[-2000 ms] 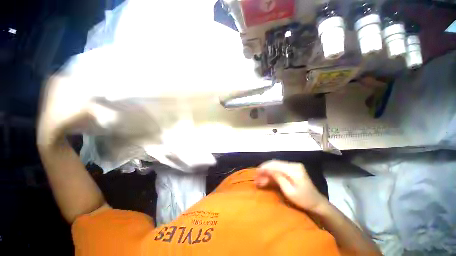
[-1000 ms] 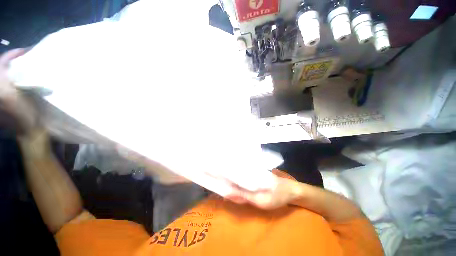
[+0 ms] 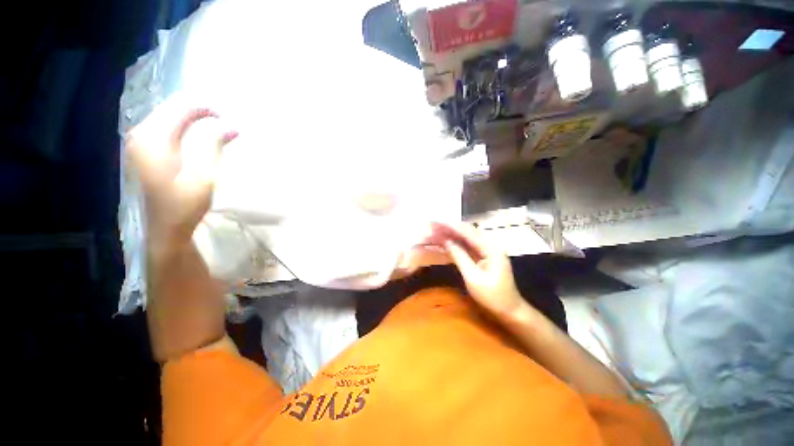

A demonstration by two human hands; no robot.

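A white garment piece (image 3: 322,148), strongly overexposed, lies spread over the machine table left of the needle area. Its near edge droops at the table's front edge. My left hand (image 3: 178,165) rests on the left part of the white fabric, fingers bent and apart. My right hand (image 3: 479,266) is at the table's front edge, its fingertips pinching the fabric's right near edge. The presser foot and needle area (image 3: 479,91) is beyond my right hand, beside the fabric's right side. Glare hides where the layers separate.
The overlock machine has a red label (image 3: 470,22) and a row of white tension dials (image 3: 570,68). A dark-and-blue tool (image 3: 642,164) lies right of a yellow sticker (image 3: 561,133). Ruler marks (image 3: 618,213) run along the table. White fabric (image 3: 723,322) is heaped at lower right.
The garment piece, held up and stretched between both hands a second ago, now lies lower on the table. My left hand has moved right and onto the fabric; my right hand has moved up towards the table.
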